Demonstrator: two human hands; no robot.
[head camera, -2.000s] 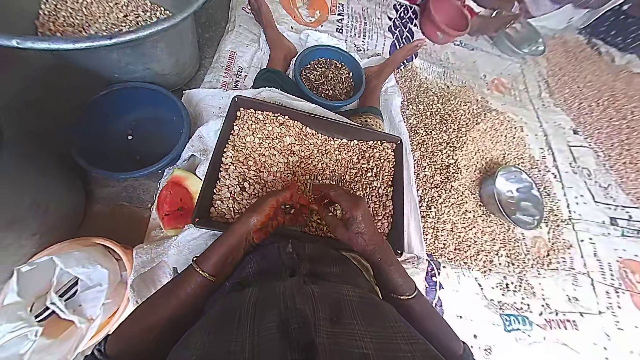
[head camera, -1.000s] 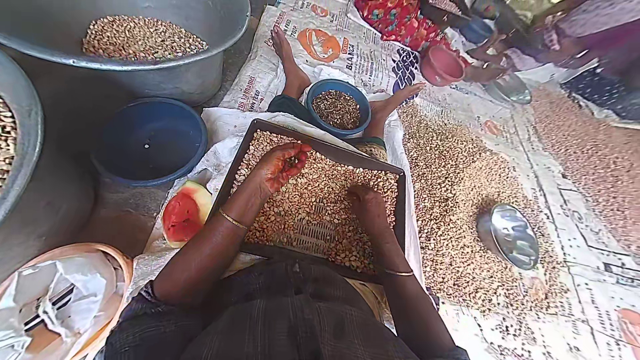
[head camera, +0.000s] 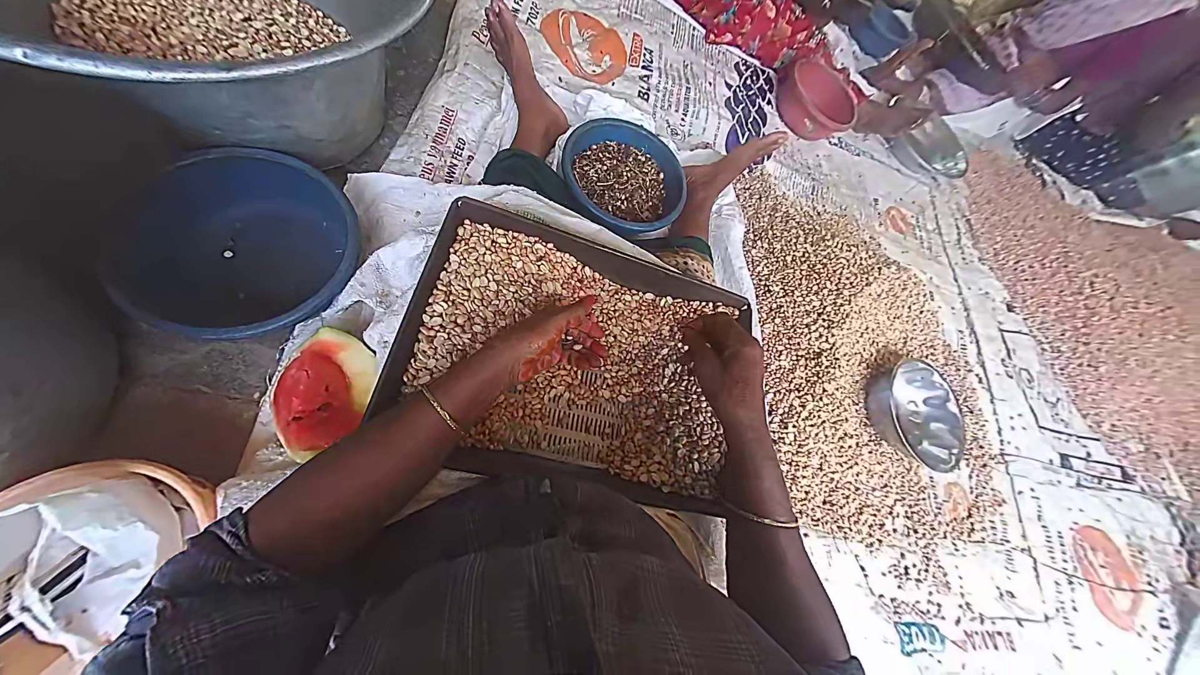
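Note:
A dark rectangular tray with a slotted bottom lies across my lap, spread with pale split beans or kernels. My left hand is cupped over the middle of the tray, palm turned up, with some small dark bits in its red-stained palm. At the tray's right side, my right hand has its fingertips pinched at the kernels; whether they hold one cannot be seen. Slots show through a thin patch of kernels between the hands. Beyond the tray, between my feet, a small blue bowl holds dark bits and husks.
At left are a large metal basin of kernels, a blue basin, a cut watermelon and an orange-rimmed tub. Kernels and a metal bowl lie on printed sacks at right. Other people sit at upper right near a red bowl.
Two seconds ago my hands were together at the tray's near edge. They have parted, my right hand moving to the tray's right side. The slotted patch has become visible.

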